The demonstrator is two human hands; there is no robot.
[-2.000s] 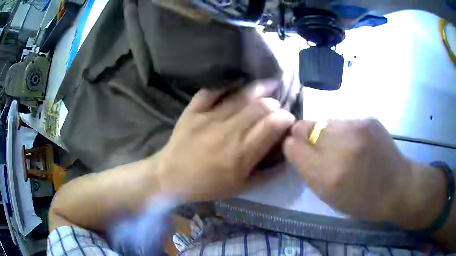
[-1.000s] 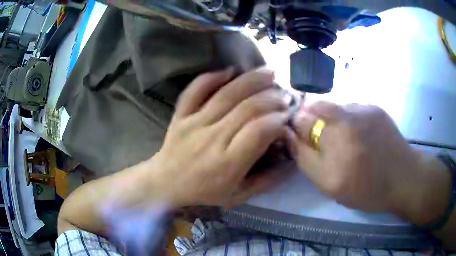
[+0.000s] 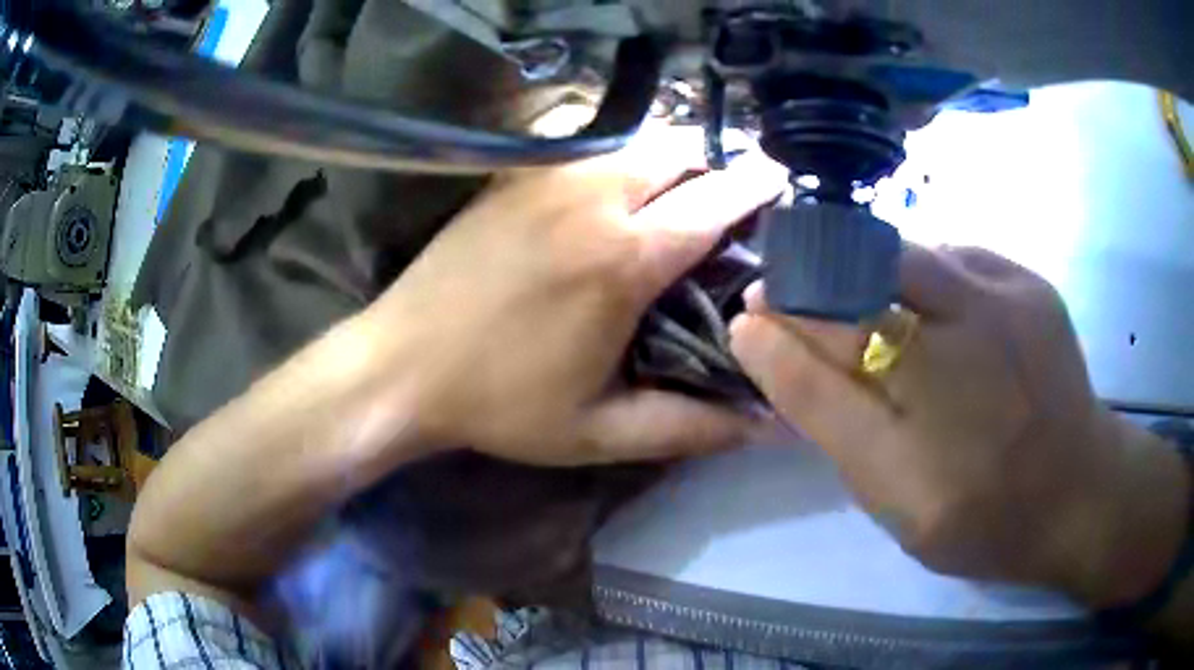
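Note:
Dark olive-brown fabric (image 3: 249, 295) drapes over the left of the machine table and hangs under my left forearm to the table's front edge. My left hand (image 3: 537, 308) lies on it, fingers stretched toward the lamp-lit needle area, thumb along the near side of a bunched, folded part (image 3: 687, 334). My right hand (image 3: 956, 406), with a yellow ring, pinches the right end of this bunch. The sewing machine head (image 3: 1048, 46) fills the top. Its black ribbed knob (image 3: 832, 259) hangs in front of my right fingers. The needle and presser foot cannot be made out.
A curved dark metal bar (image 3: 327, 128) crosses the upper left. The white table (image 3: 786, 524) has a grey ribbed front edge (image 3: 838, 632). A cream second machine (image 3: 66, 236), a pale trough (image 3: 39, 458) and a wooden stool-like object (image 3: 94, 445) are at left. A checked sleeve shows at the bottom.
My left hand has moved forward toward the needle area and its thumb has spread, exposing the bunched folds. The curved bar has come into view. The knob appears lower, over my right fingers.

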